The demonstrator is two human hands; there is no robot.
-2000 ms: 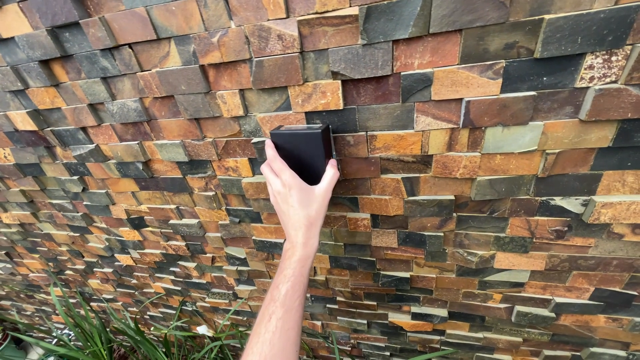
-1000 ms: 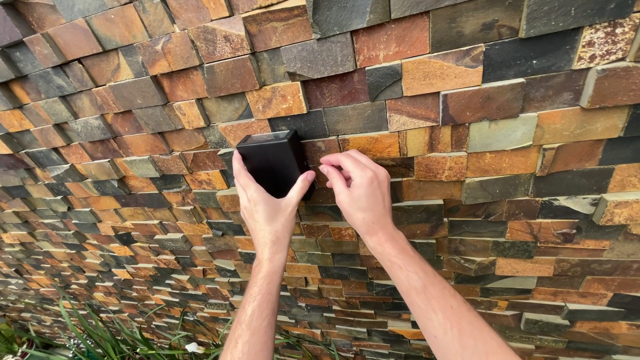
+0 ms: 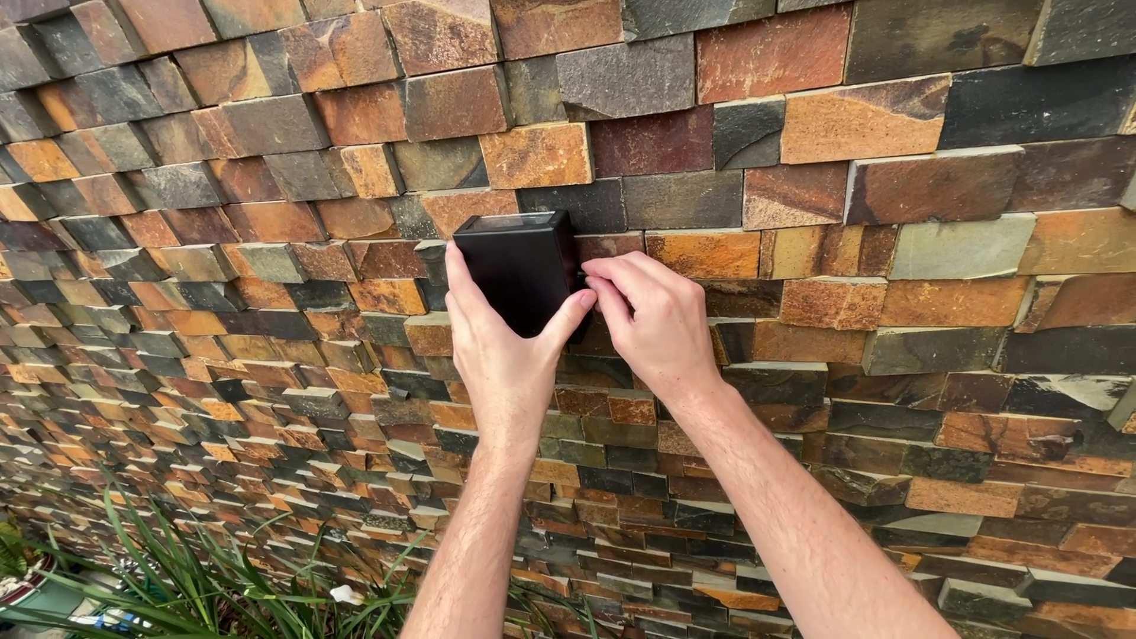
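Note:
A black box-shaped wall light (image 3: 516, 271), with a clear-looking panel on top, sits against the stone-clad wall (image 3: 652, 142). My left hand (image 3: 506, 346) grips it from below, fingers along its left side and thumb at its lower right front. At the box's right side, my right hand (image 3: 652, 311) pinches something small and dark between thumb and forefinger; the fingers mostly hide it, and its kind cannot be told. The back of the box is hidden.
Uneven split-stone blocks jut out by differing amounts all over the wall. Long green strap-leaved plants (image 3: 213, 577) with a white flower (image 3: 347, 595) grow at the lower left, beside a green pot (image 3: 44, 596).
My right hand, out of view two seconds ago, came to the right side of the black box and stays there. My left hand keeps its hold on the box.

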